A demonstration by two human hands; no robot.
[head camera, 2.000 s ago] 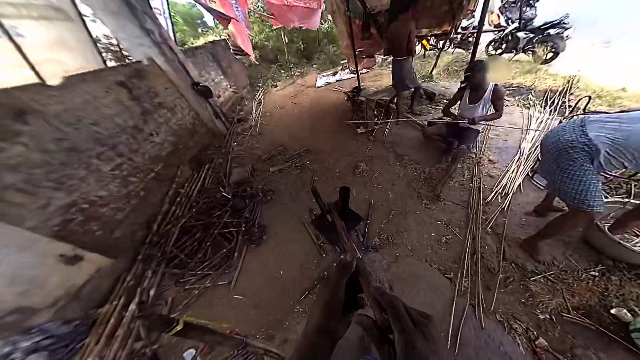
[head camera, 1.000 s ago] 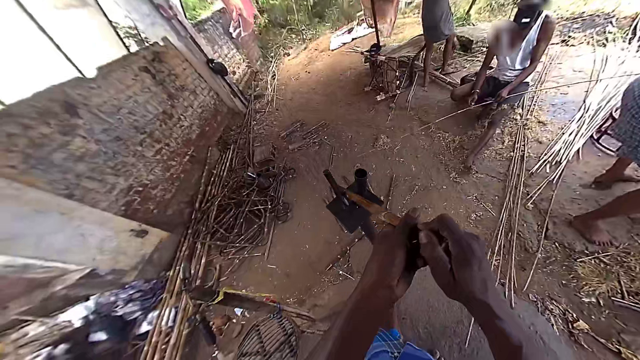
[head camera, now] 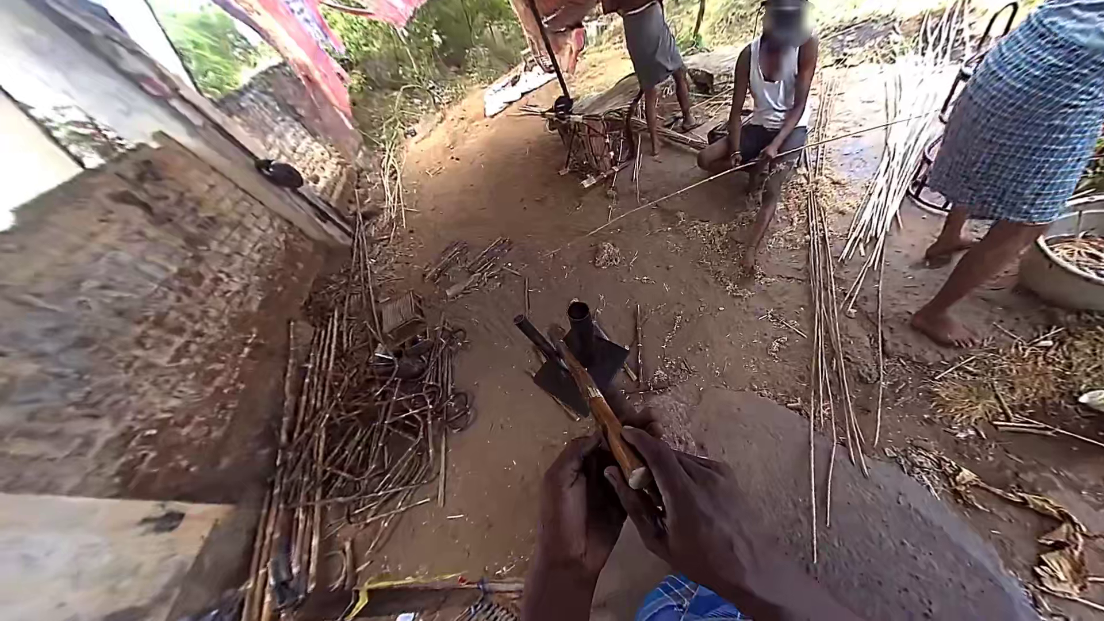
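Observation:
Near the lower middle, my right hand (head camera: pixel 673 492) is closed around a short brown cane piece (head camera: pixel 608 423), whose pale cut end points toward me. My left hand (head camera: pixel 582 500) is curled against it from the left; whether its fingers grip the cane is hidden. The cane's far end lies over or in front of a dark metal stand with flat plates (head camera: pixel 604 355). An upright black tube (head camera: pixel 580 319) rises from this stand, and a second dark tube or rod (head camera: pixel 536 336) slants beside it.
Cane sticks (head camera: pixel 319 405) lie in a tangled pile left, beside a brick wall (head camera: pixel 155 319). A seated person (head camera: pixel 776 95) holds a long thin cane (head camera: pixel 681 191). Another person (head camera: pixel 1018 129) stands right near a basin (head camera: pixel 1065 267). Long strips (head camera: pixel 824 302) lie on the ground.
My hands, held up and close together over the ground one second ago, are now lower in view with the cane's pale end showing. The view has shifted.

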